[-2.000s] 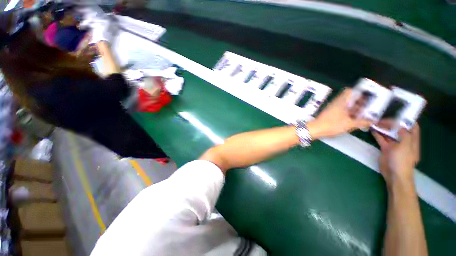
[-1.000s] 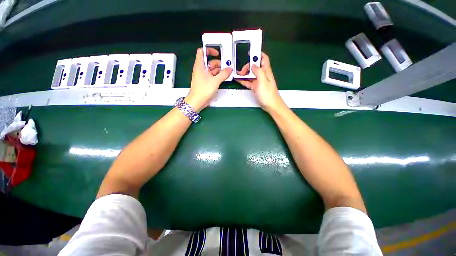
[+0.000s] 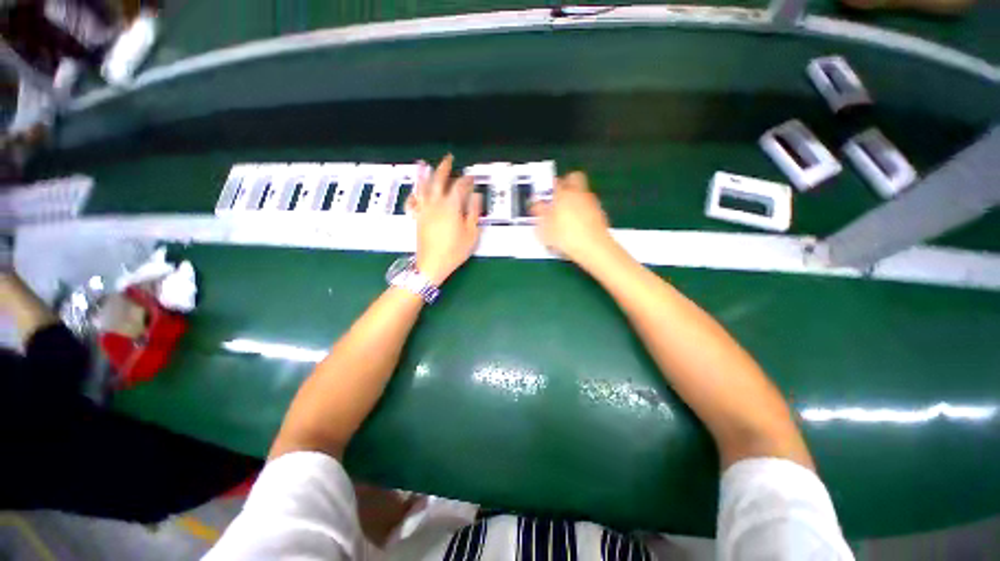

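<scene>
A row of white plastic housings (image 3: 329, 189) with dark windows lies on the green conveyor belt along the near white rail. Two more housings (image 3: 511, 193) lie side by side at the row's right end. My left hand (image 3: 445, 219) is over the row between its right part and these two, fingers spread, partly covering them. My right hand (image 3: 571, 216) is at the right edge of the right housing, its fingers bent against it. The hands hide part of the edges, and whether the two sets touch is hidden.
Several loose housings (image 3: 749, 202) lie on the belt at right, near the slanted support post (image 3: 932, 203). A red container (image 3: 149, 340) with white cloths (image 3: 175, 285) is at left, beside another person's dark sleeve (image 3: 55, 362). The near rail (image 3: 691, 250) borders the glossy green worktop (image 3: 526, 438).
The two housings, held up in my hands a second ago, now lie on the belt at the row's right end. My left hand has spread its fingers. The view has shifted, showing more at left.
</scene>
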